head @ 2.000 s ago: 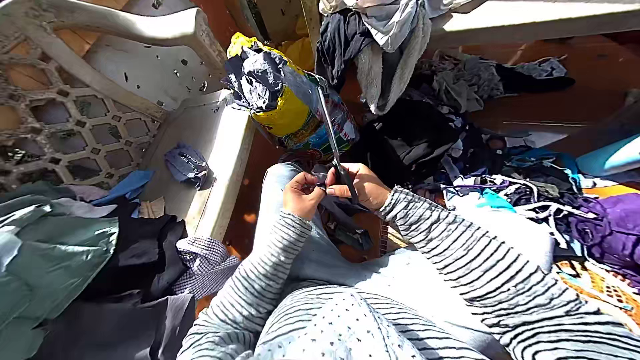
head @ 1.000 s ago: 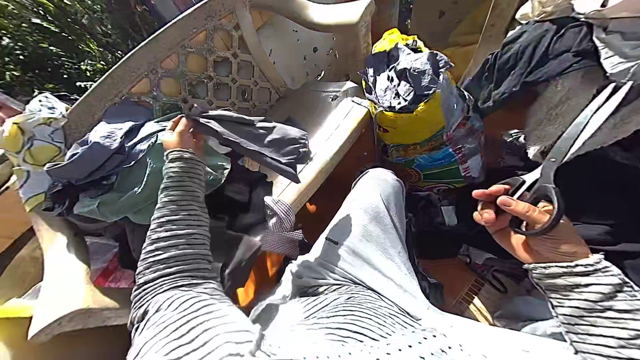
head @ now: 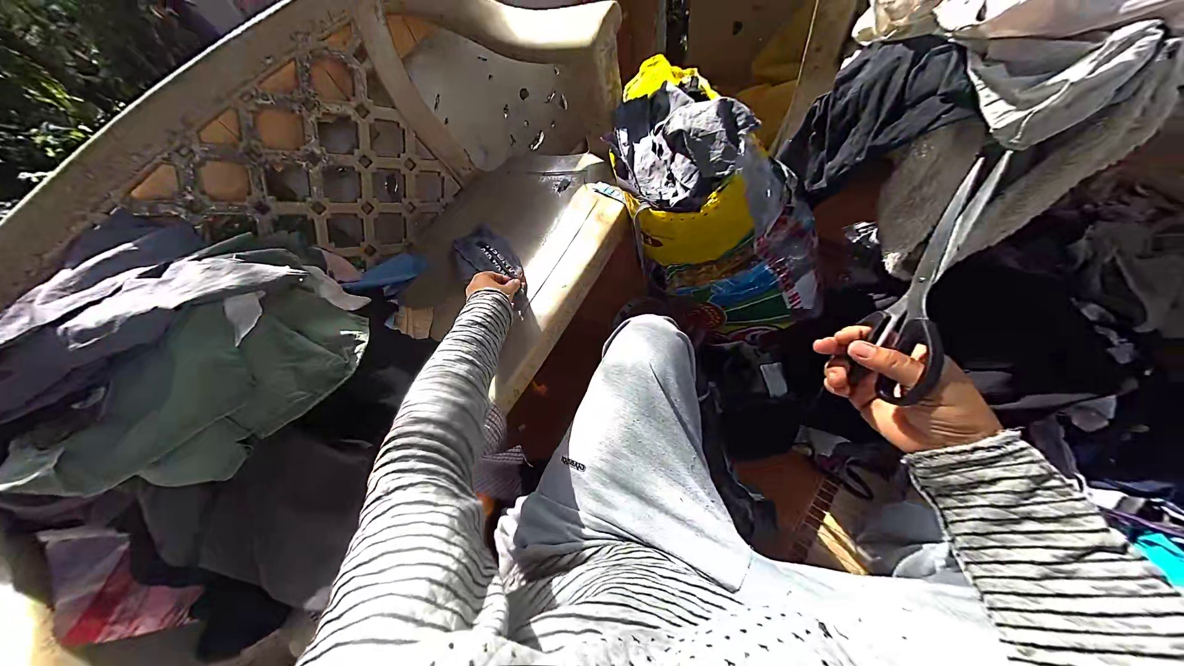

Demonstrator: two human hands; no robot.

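Note:
Metal scissors with black handles [head: 928, 268] are in my right hand [head: 911, 393], at the right of the view. Their handle loops rest in my fingers, and the blades point up and slightly apart. My left hand [head: 495, 283] reaches out to the edge of a worn plastic chair seat. Its fingers are closed on the near edge of a small dark blue-grey cloth piece [head: 485, 252], which bears light marks. Left of that hand lies a heap of cut cloth with a green piece [head: 203, 370] and a grey-blue piece [head: 166, 287].
The plastic chair's seat rim [head: 564, 296] runs between my left arm and knee. Beyond my knee stands a yellow printed sack [head: 708, 231] topped with grey fabric scraps [head: 684, 143]. Dark and grey garments [head: 888, 106] hang at the upper right, over more piled cloth.
My left hand has gone from the cloth heap, where it held a dark grey piece, to the small cloth on the chair seat. The scissors remain in my right hand.

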